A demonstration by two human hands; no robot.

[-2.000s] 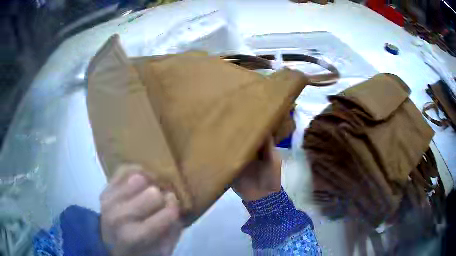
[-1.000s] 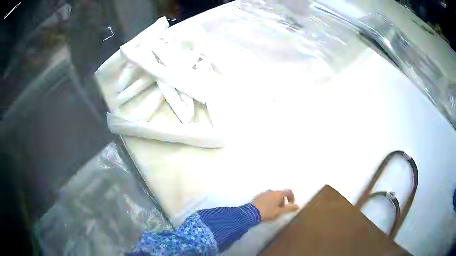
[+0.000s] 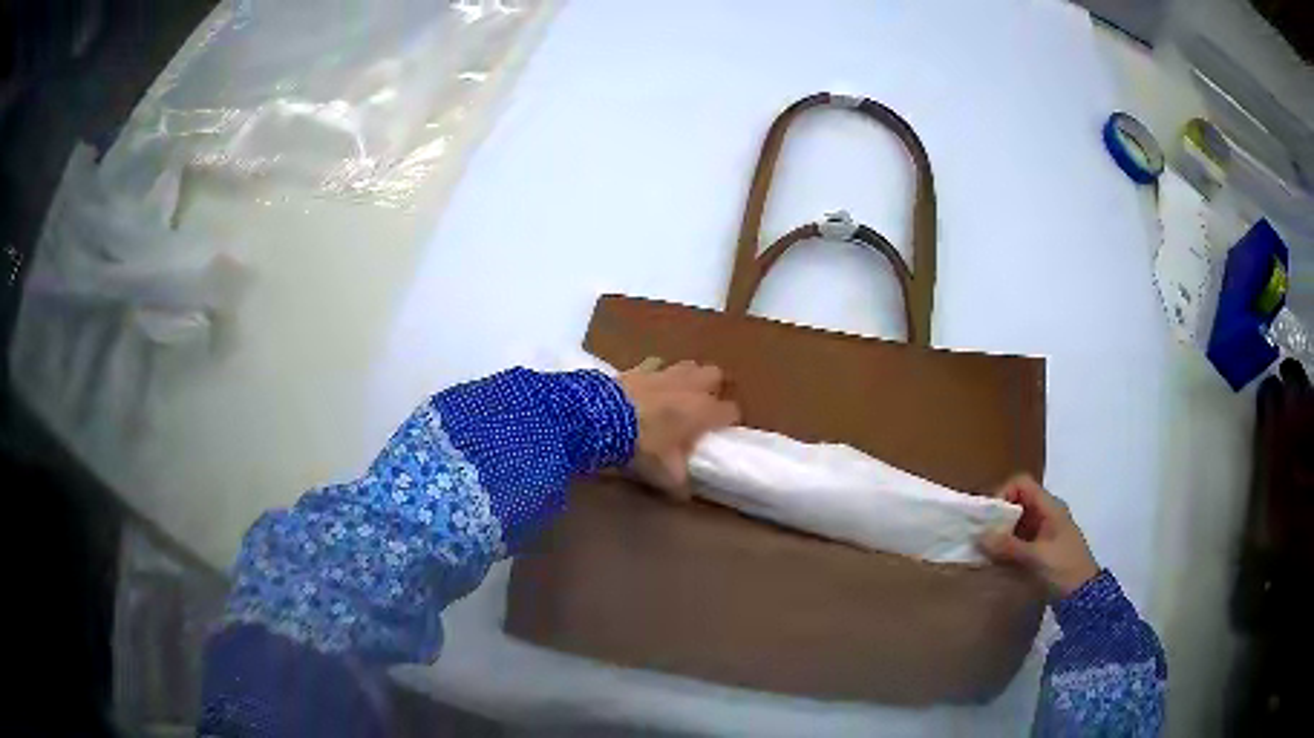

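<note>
A brown tote bag (image 3: 807, 613) lies flat on large white tissue sheets (image 3: 577, 173), its two loop handles (image 3: 925, 188) pointing away from me, with small pale wraps at their tops. A white folded strip (image 3: 850, 493) lies across the bag's front. My right hand (image 3: 1040, 536) pinches the strip's right end between thumb and fingers. My left hand (image 3: 675, 418) rests on the strip's left part and the bag, fingers bent; whether it grips the strip is unclear.
Clear polybags (image 3: 360, 101) lie at the upper left. White strips (image 3: 130, 289) are piled at the left edge. A blue tape roll (image 3: 1134, 149), a yellow roll (image 3: 1203, 140), a barcode sticker strip (image 3: 1182, 260) and a blue tape dispenser (image 3: 1247, 310) are at the right. Brown items show at the right edge.
The view has swung from the strip pile back to the bag. A white strip now lies across the bag, and both hands are on it. The bag lies flat, no longer lifted.
</note>
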